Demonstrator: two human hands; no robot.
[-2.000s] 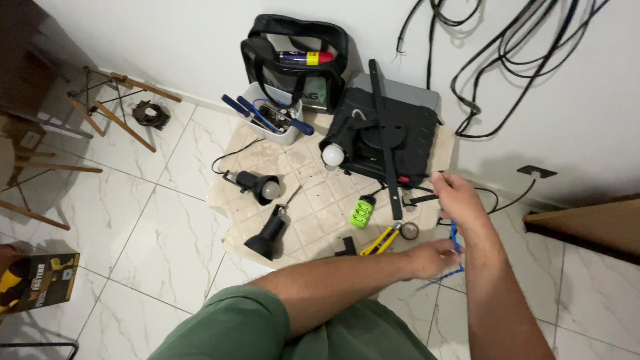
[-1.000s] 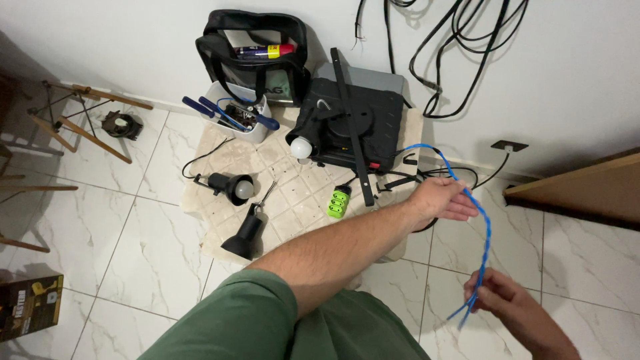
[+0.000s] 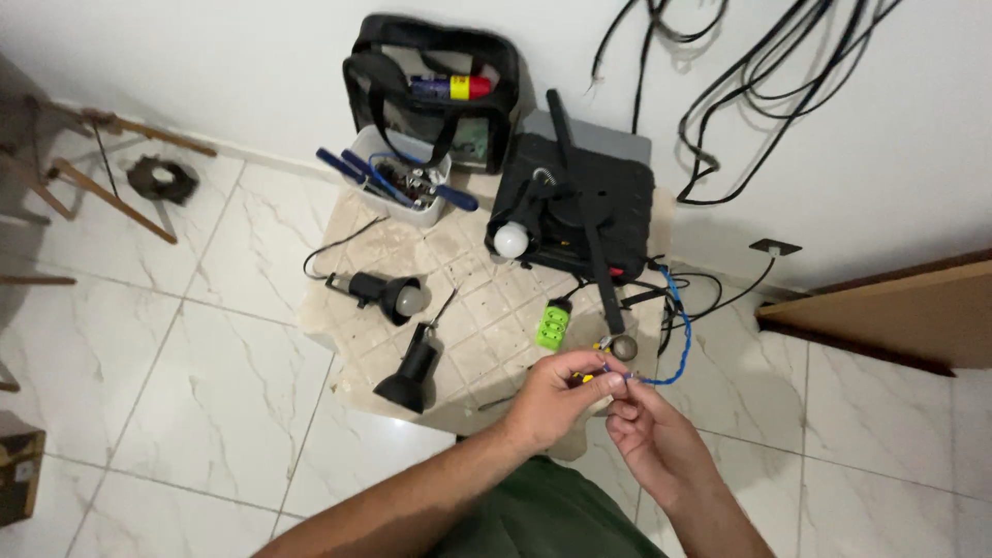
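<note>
A twisted blue electrical wire (image 3: 685, 341) curves from beside the black case down to my hands, which meet over the near right edge of the covered table. My left hand (image 3: 570, 391) pinches the wire's end between thumb and fingers. Close against it, my right hand (image 3: 651, 426) also grips the wire near that end. Just beyond them lie a roll of tape (image 3: 623, 347) and a green socket block (image 3: 553, 327). A yellow thing is partly hidden behind my left hand. Two black spot lamps (image 3: 411, 372) (image 3: 380, 297) rest on the table's left part.
A black case (image 3: 527, 178) carries a black bar (image 3: 581, 201) and a lamp with a white bulb (image 3: 511, 240). Beside it stand a white tub of tools (image 3: 426, 215) and a black bag (image 3: 508, 70). Black cables (image 3: 701, 147) hang on the wall. A wooden panel (image 3: 891, 310) is at right.
My hands, apart along the blue wire one second ago, have come together at its end. The wire, stretched toward the lower right before, now curves back to the table's edge.
</note>
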